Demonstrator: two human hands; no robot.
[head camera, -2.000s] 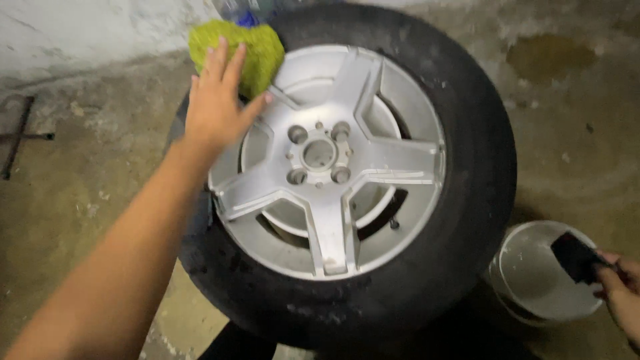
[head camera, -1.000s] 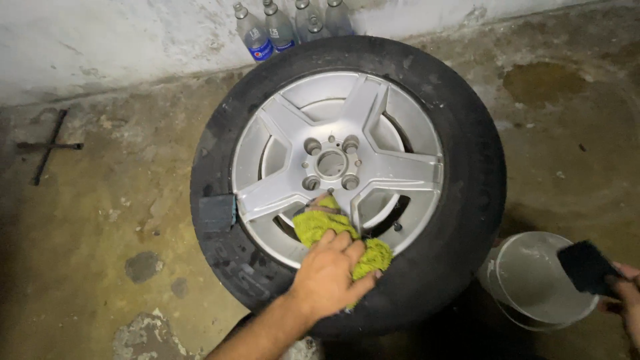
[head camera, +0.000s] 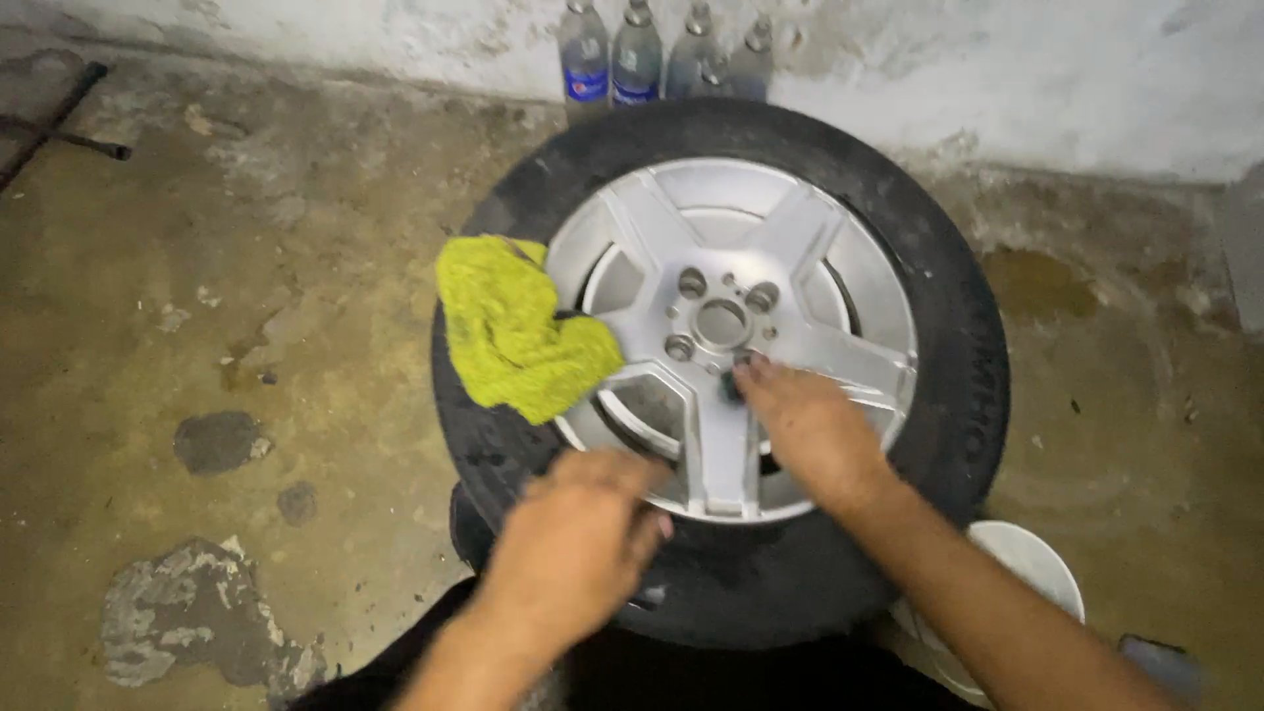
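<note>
A car wheel lies face up, its silver alloy rim (head camera: 726, 464) set in a black tire (head camera: 948, 296). Crumpled over the tire's left side and the rim edge is a yellow-green microfiber cloth (head camera: 509, 331). My left hand (head camera: 583, 523), blurred, is over the lower left of the tire, below the cloth; nothing shows in it, and its grip is unclear. My right hand (head camera: 810, 425) reaches to the rim's hub, fingers bent around a small dark item (head camera: 733, 383) mostly hidden beneath them.
Several clear bottles (head camera: 637, 54) stand against the wall behind the tire. A cross-shaped lug wrench (head camera: 59, 128) lies on the floor at the far left. At the lower right are a white bucket (head camera: 1032, 563) and a dark flat object (head camera: 1160, 662) beside it.
The cloth, under my left hand on the lower rim a second ago, now lies on the tire's left side, released. My right hand has moved from above the bucket to the hub.
</note>
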